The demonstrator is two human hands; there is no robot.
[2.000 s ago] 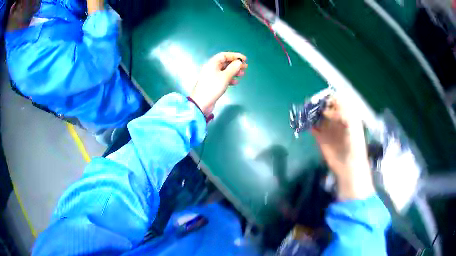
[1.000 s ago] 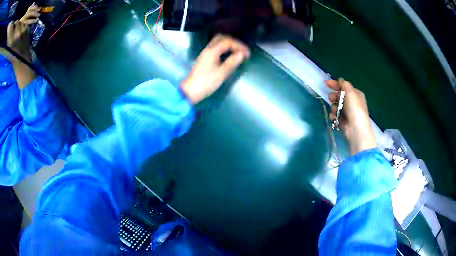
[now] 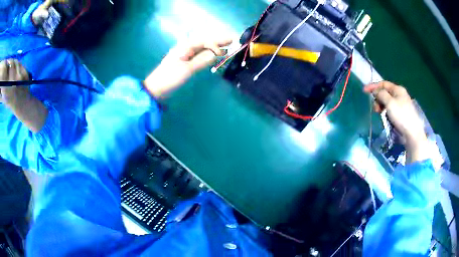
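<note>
A black box-like unit (image 3: 302,70) lies on the green bench, with an orange-amber strip (image 3: 287,51), a white lead (image 3: 282,47), thin red wires (image 3: 346,90) and small silver parts at its far end. My left hand (image 3: 186,62) is at the unit's left side, fingertips by the loose wires with small white plugs (image 3: 214,69). Blur hides whether it grips one. My right hand (image 3: 400,113) is right of the unit, fingers curled over a partly hidden bunch of short cables with pale plugs (image 3: 387,128).
Another dark unit with thin wires (image 3: 327,211) is at the lower right. Clear plastic bins (image 3: 438,150) stand behind my right wrist. Another person in a blue smock (image 3: 40,95) sits at the left. A perforated crate (image 3: 146,203) is below the bench's near edge (image 3: 201,185).
The black unit has come closer and lower in view. My left hand has moved left, beside its wires. My right hand has shifted right and down, still curled around the cables.
</note>
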